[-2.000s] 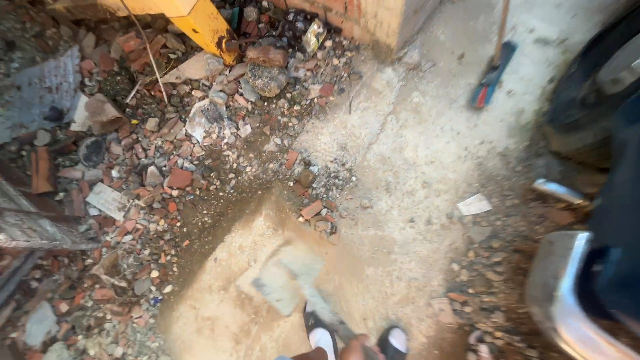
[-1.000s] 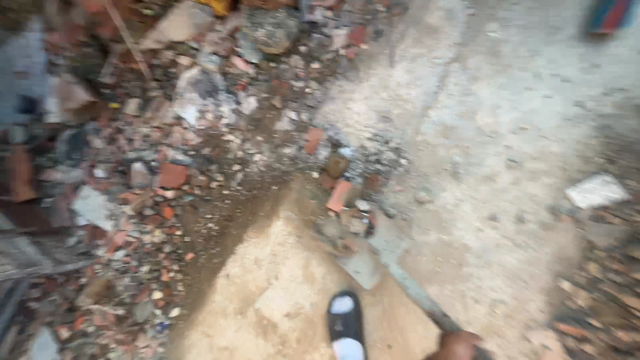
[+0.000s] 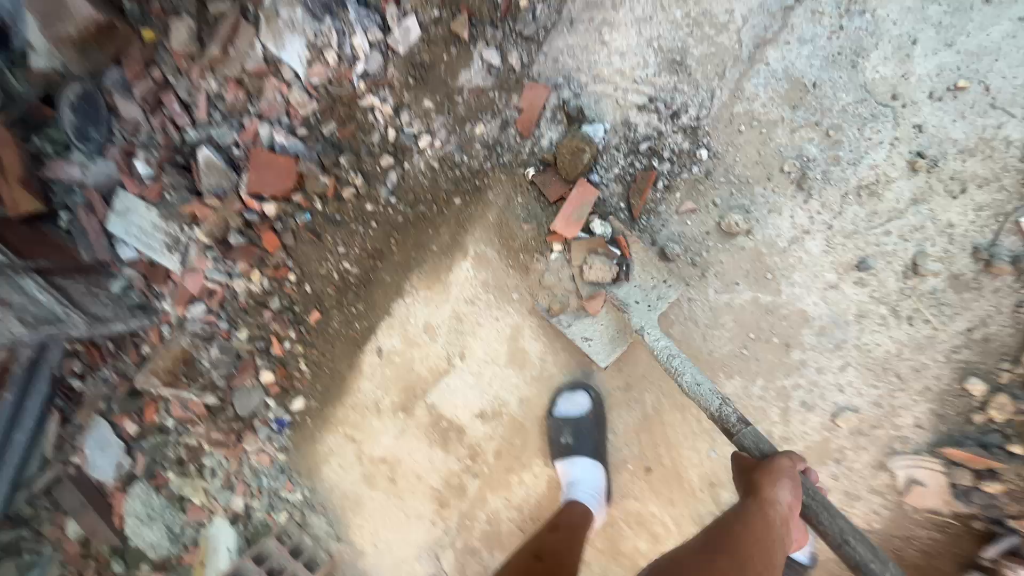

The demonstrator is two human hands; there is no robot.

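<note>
My left hand [image 3: 772,488] is closed around the shaft of a shovel [image 3: 704,392], whose grey metal blade lies low on the ground ahead of my feet. On the blade sit broken brick pieces and a rounded chunk of rubble [image 3: 598,269]. A flat red brick fragment [image 3: 574,208] lies at the blade's far edge, next to a brownish stone [image 3: 575,155]. The shaft's rear end runs out of view at the lower right. My right hand is out of view.
A heap of brick and stone rubble [image 3: 272,172] spreads along the left. A foot in a black slide sandal [image 3: 578,428] stands just behind the blade on the concrete floor [image 3: 432,416]; another foot shows partly at the bottom. More rubble [image 3: 972,472] lies at the right.
The shovel blade has moved forward from bare ground to the brick pieces, and it now bears rubble. The view has come closer to the ground.
</note>
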